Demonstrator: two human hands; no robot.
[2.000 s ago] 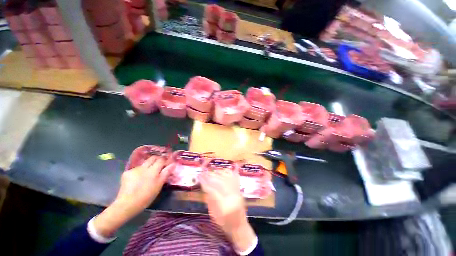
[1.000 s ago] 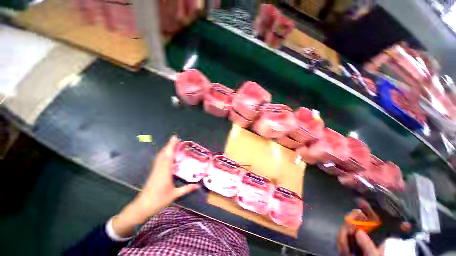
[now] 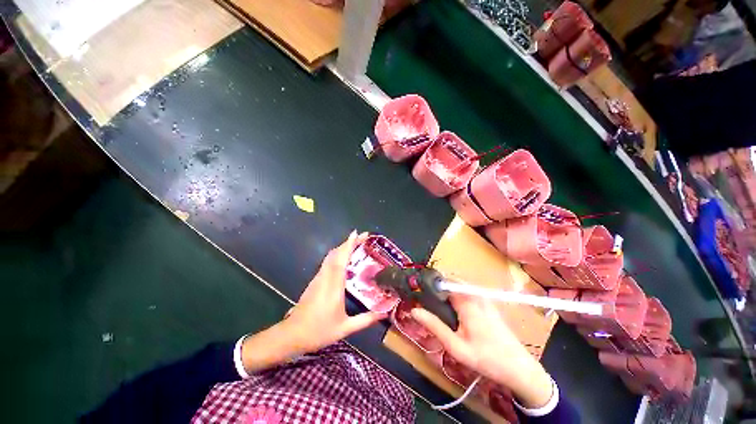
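Note:
My left hand (image 3: 319, 302) holds the leftmost pink housing (image 3: 361, 279) of the near row, its fingers on the housing's left side and near edge. A dark strip with pale dots lies along the housing's far inner wall. My right hand (image 3: 481, 335) grips the hot glue gun (image 3: 414, 284), its nozzle end over or inside that housing; the tip is hard to see. A long whitish glue stick (image 3: 530, 299) sticks out of the gun's rear to the right. The other near-row housings are partly hidden under my right hand and the gun.
A row of pink housings (image 3: 506, 186), some stacked, with thin red wires runs behind the cardboard mat (image 3: 477, 255). A yellow scrap (image 3: 304, 203) lies left on the dark bench. A metal post (image 3: 359, 41) stands at the back. A blue bin (image 3: 714, 248) is far right.
My right hand has come from the far right to the leftmost near housing with the glue gun. My left hand stays at that housing. The view has turned, shifting the bench in the picture.

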